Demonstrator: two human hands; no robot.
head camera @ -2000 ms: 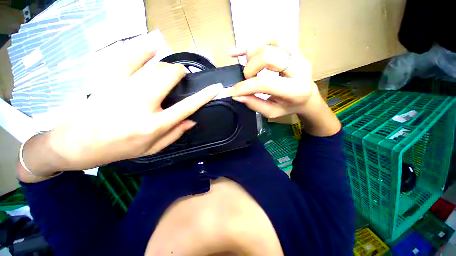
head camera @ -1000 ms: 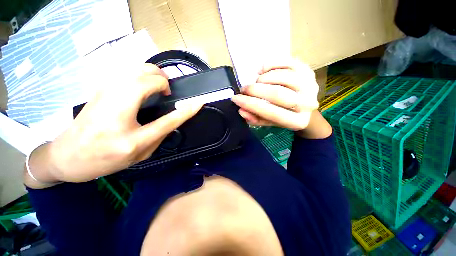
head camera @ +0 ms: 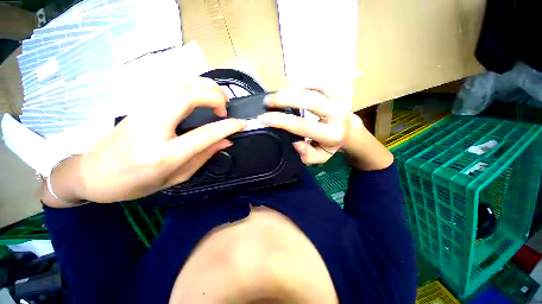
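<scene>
A black fan base (head camera: 252, 155) is held against my body, its underside with the oval groove facing up. A narrow white label (head camera: 254, 124) lies along its long side edge, partly covered by my fingers. My left hand (head camera: 160, 139) grips the base from the left, index finger on the label. My right hand (head camera: 315, 122) is at the base's right end, with fingertips on the label and the side edge. Part of the black fan ring (head camera: 240, 78) shows behind the base; the rest is hidden.
Fanned label sheets (head camera: 65, 71) lie at the left on the cardboard-covered bench (head camera: 416, 47). A long white sheet (head camera: 318, 41) lies at centre right. A green crate (head camera: 440, 190) with a black round thing inside, yellow crates (head camera: 407, 126) and clear plastic (head camera: 496, 89) are at the right.
My right fingers have moved from the label's right end onto the label and side edge, covering more of it. My left hand keeps its grip on the base.
</scene>
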